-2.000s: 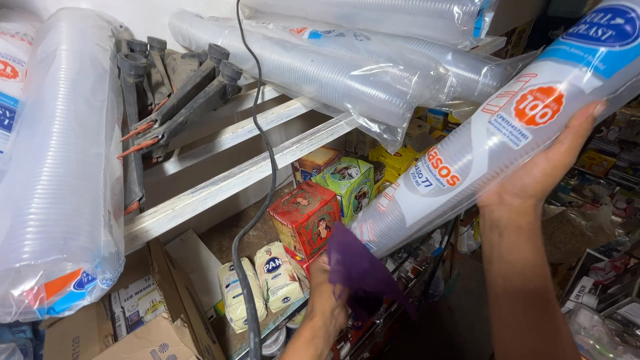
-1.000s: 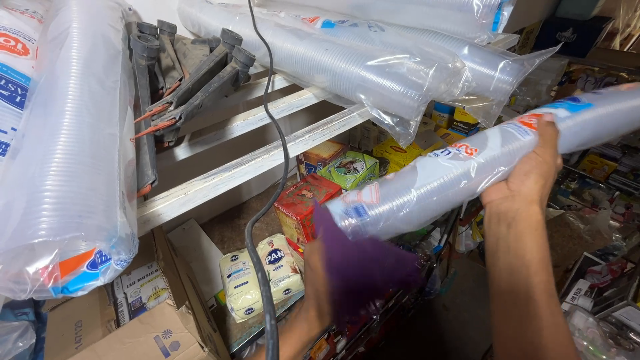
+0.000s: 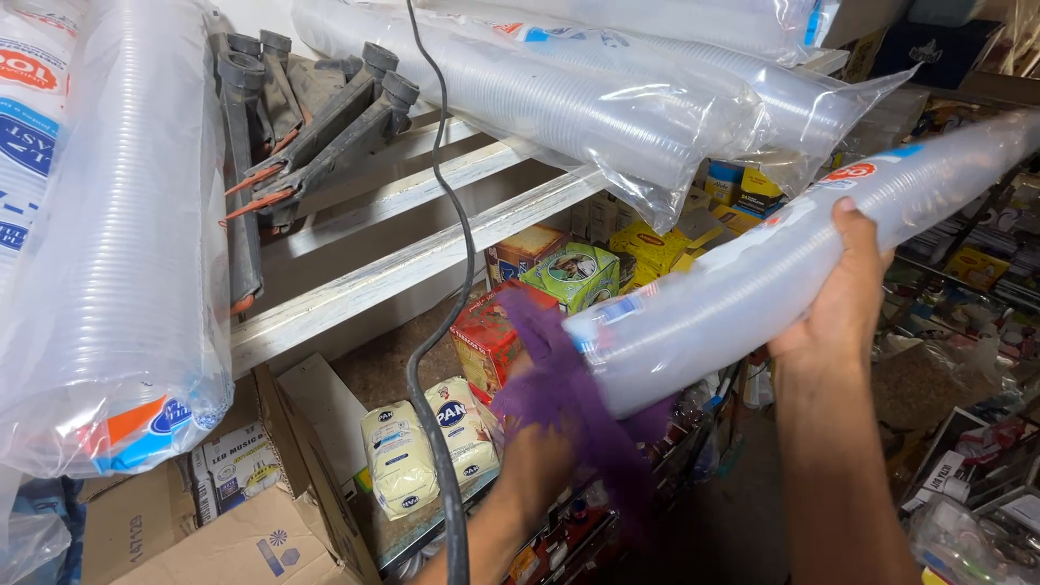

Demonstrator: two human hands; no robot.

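A long plastic-wrapped sleeve of clear disposable cups (image 3: 731, 301) slants across the right half of the head view. My right hand (image 3: 845, 284) grips it near its middle, thumb on top. My left hand (image 3: 536, 439), blurred, holds a purple cloth (image 3: 569, 390) by the sleeve's lower left end; most of its fingers are hidden by the cloth. Just behind the cloth stands a red box (image 3: 487, 333), with a green box (image 3: 575, 276) beside it. Two yellow PAN flour bags (image 3: 400, 459) lie left of my left hand.
More wrapped cup sleeves (image 3: 536, 89) lie on white slats (image 3: 406, 268), and another (image 3: 130, 227) is at the left. Several dark sockets with red-tipped wires (image 3: 325, 138) rest between them. A black cable (image 3: 443, 179) hangs in front. Cardboard boxes (image 3: 236, 536) stand lower left.
The cup sleeve has turned from a steep slant to a flatter one, and its printed side has rolled away from view. The purple cloth has moved about the sleeve's lower end.
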